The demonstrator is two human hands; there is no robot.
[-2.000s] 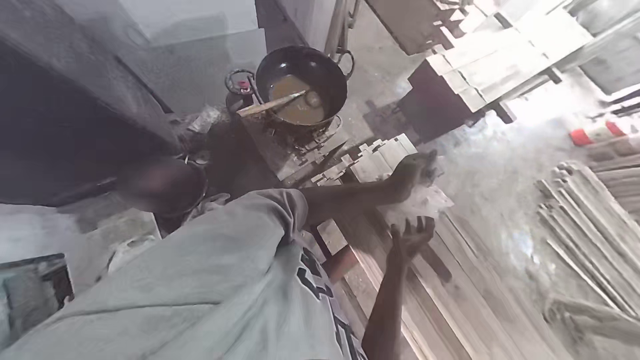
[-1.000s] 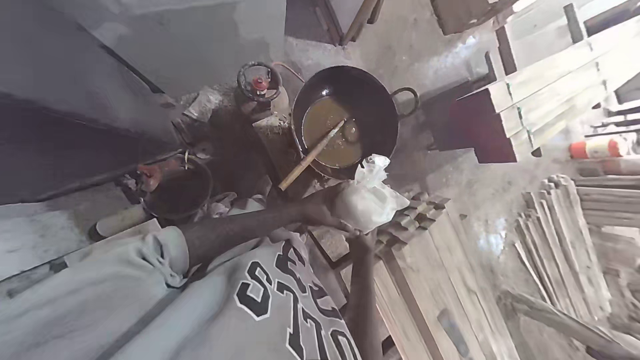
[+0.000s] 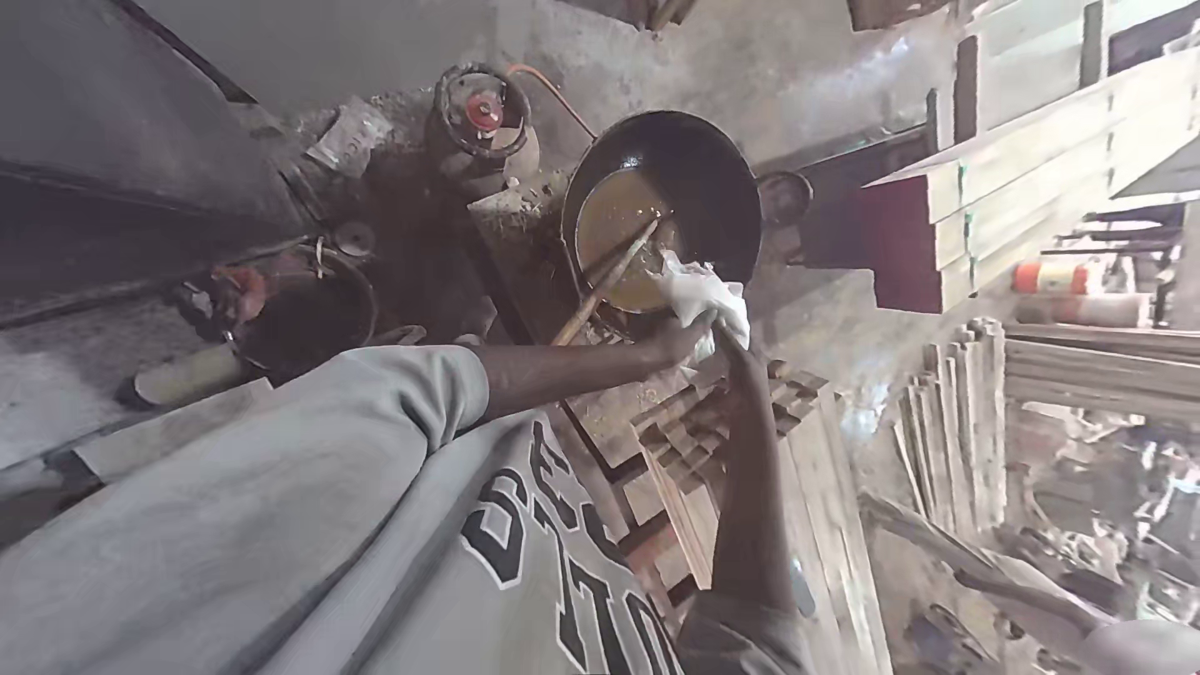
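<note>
A white, thin plastic bag (image 3: pixel 705 292) is bunched in both hands over the near right rim of a large black wok (image 3: pixel 717 187). My left hand (image 3: pixel 686 341) grips it from the left, and my right hand (image 3: pixel 731 345) is closed on it beside the left one; the fingers are partly hidden. Brownish liquid (image 3: pixel 609 220) lies in the wok. A wooden-handled ladle or spoon (image 3: pixel 605 291) rests across the near left rim with its far end in the liquid. The bag's loose end hangs over the liquid; its contents cannot be seen.
A gas cylinder (image 3: pixel 473 159) with a red regulator and orange hose stands left of the wok. A dark bucket (image 3: pixel 305 314) is farther left. Stacked wooden boards (image 3: pixel 825 506) lie near my right arm, with more timber (image 3: pixel 1022 178) at the right.
Both hands have moved with the bag from above the stacked boards to over the wok. Apart two seconds ago, they are now together on the bag. The view has shifted closer to the wok.
</note>
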